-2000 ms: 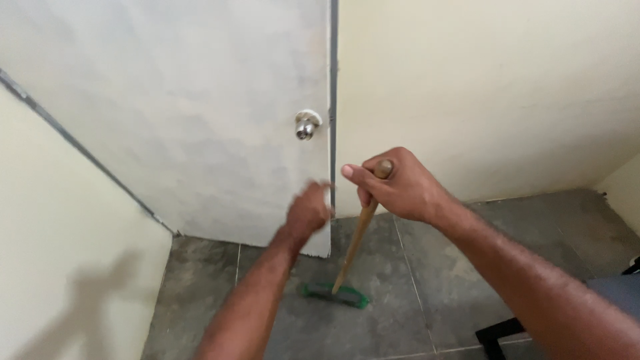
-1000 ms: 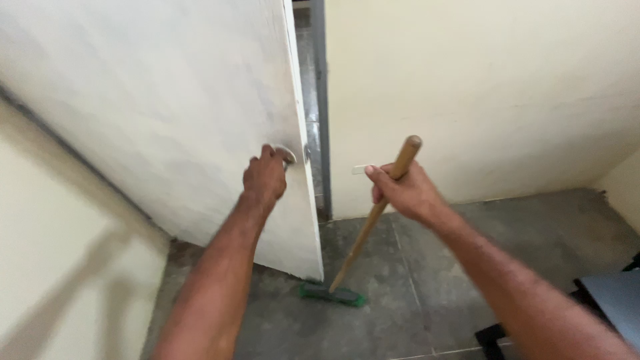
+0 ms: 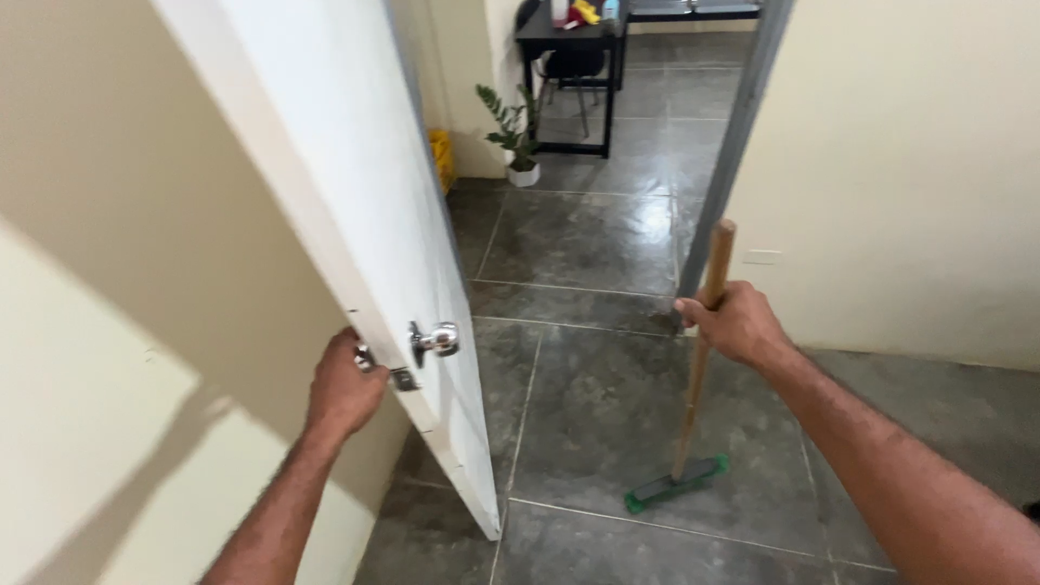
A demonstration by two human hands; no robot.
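My left hand (image 3: pixel 348 383) is closed around the near-side knob of a white door (image 3: pixel 341 203), most of that knob hidden by my fingers. A second round metal doorknob (image 3: pixel 444 339) shows on the door's other face, with the latch plate (image 3: pixel 404 379) on the edge between them. In my right hand (image 3: pixel 738 318) is the upper part of a wooden broom handle (image 3: pixel 720 256), its top end sticking out above my fist. The green-edged broom head (image 3: pixel 676 484) rests on the grey tiled floor below.
A grey door frame (image 3: pixel 735 146) and a pale wall (image 3: pixel 910 179) stand at the right. Beyond the doorway are a potted plant (image 3: pixel 523 172), a black table (image 3: pixel 569 34), a chair (image 3: pixel 575 63) and a yellow object (image 3: pixel 442 160). Another wall (image 3: pixel 122 244) lies left.
The door, closed two seconds ago, has swung wide toward me and to the left. My left hand has gone from the air onto its knob. The room beyond has come into view.
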